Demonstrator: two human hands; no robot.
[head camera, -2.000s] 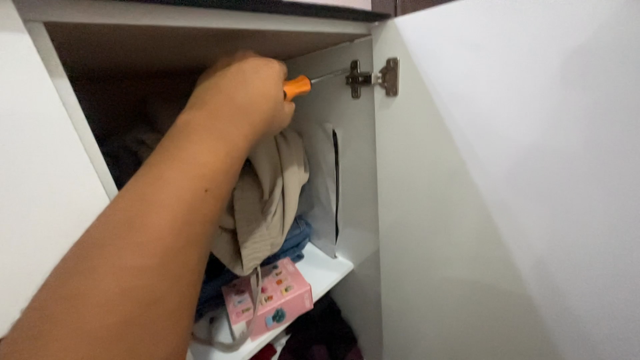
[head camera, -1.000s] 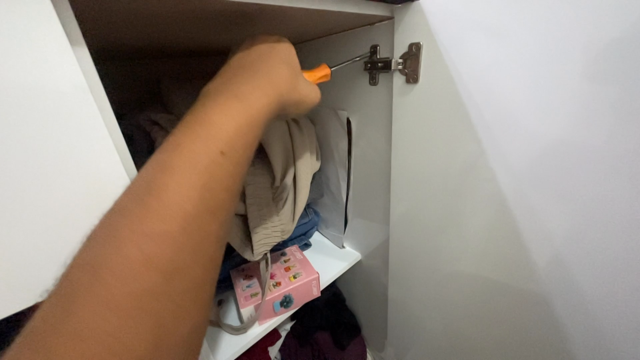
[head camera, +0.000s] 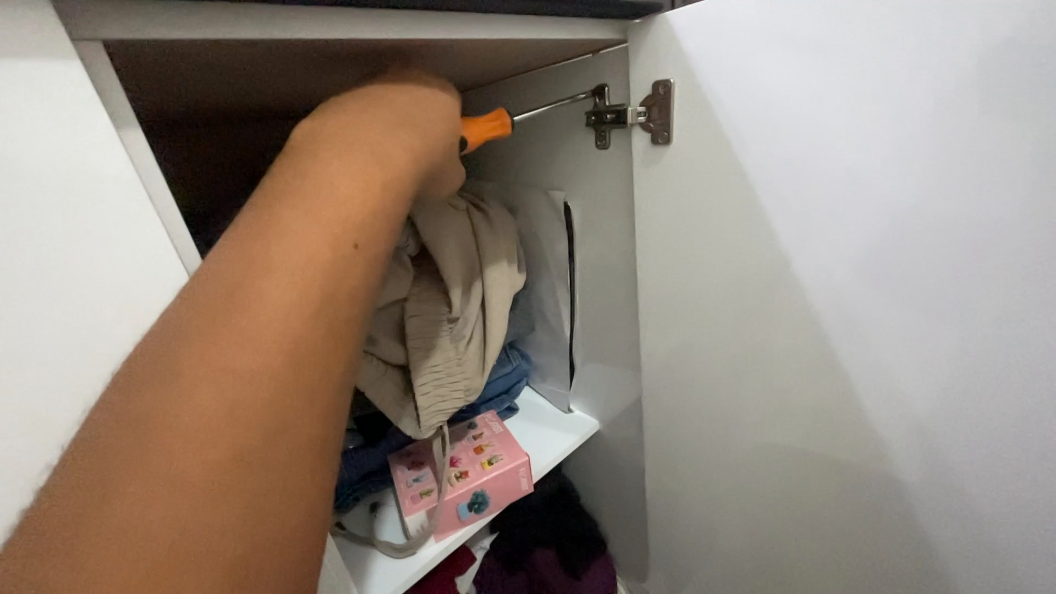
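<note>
My left hand reaches into the cupboard from the lower left, its fingers closed around the orange handle of a screwdriver. The metal shaft points right, and its tip meets the upper end of the hinge's mounting plate on the inner side wall. A hinge cup joins that plate to the white door, which stands open on the right. Most of my fingers and the handle's rear end are hidden behind the back of my hand. My right hand is out of view.
Beige trousers with a drawstring hang over folded jeans below my hand. A pink printed box sits on the white shelf. A white folder stands against the side wall. Dark clothes lie underneath.
The view has shifted somewhat. My left hand keeps hold of the screwdriver, with its tip at the hinge plate throughout.
</note>
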